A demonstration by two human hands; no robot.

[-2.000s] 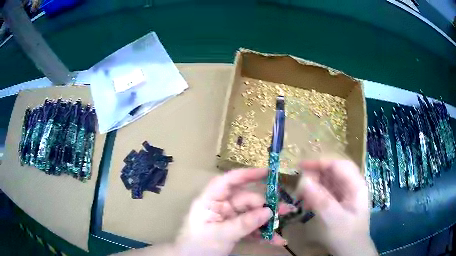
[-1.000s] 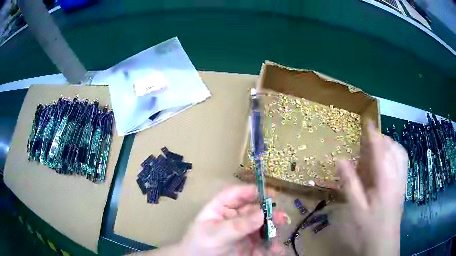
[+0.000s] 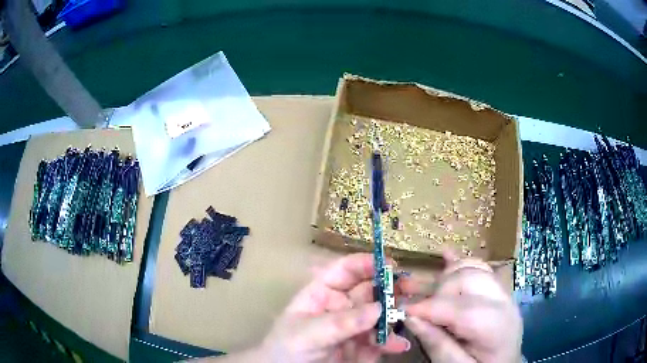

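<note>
My left hand [image 3: 330, 308] holds a pen circuit board unit [image 3: 378, 234] upright in the picture, edge-on, its dark front section over the cardboard parts box [image 3: 323, 170]. A small white connector [image 3: 395, 314] shows on the board's rear part. My right hand [image 3: 465, 312] is at that end, its thumb and finger pinching a small dark plug [image 3: 399, 327] against the white connector. Whether the plug is seated cannot be told. The black cord runs down under my right hand, mostly hidden.
Dark rectangular pieces [image 3: 210, 246] lie piled left of the box. Tiny gold-tan parts [image 3: 454, 170] are scattered in the box. A unit stack on the left [image 3: 85, 202] lies on cardboard, another on the right [image 3: 599, 202] on green surface. A plastic bag [image 3: 191, 142] lies upper left.
My right hand has moved from over the box's right side down to the board's rear end and taken hold of the plug. The view has shifted slightly.
</note>
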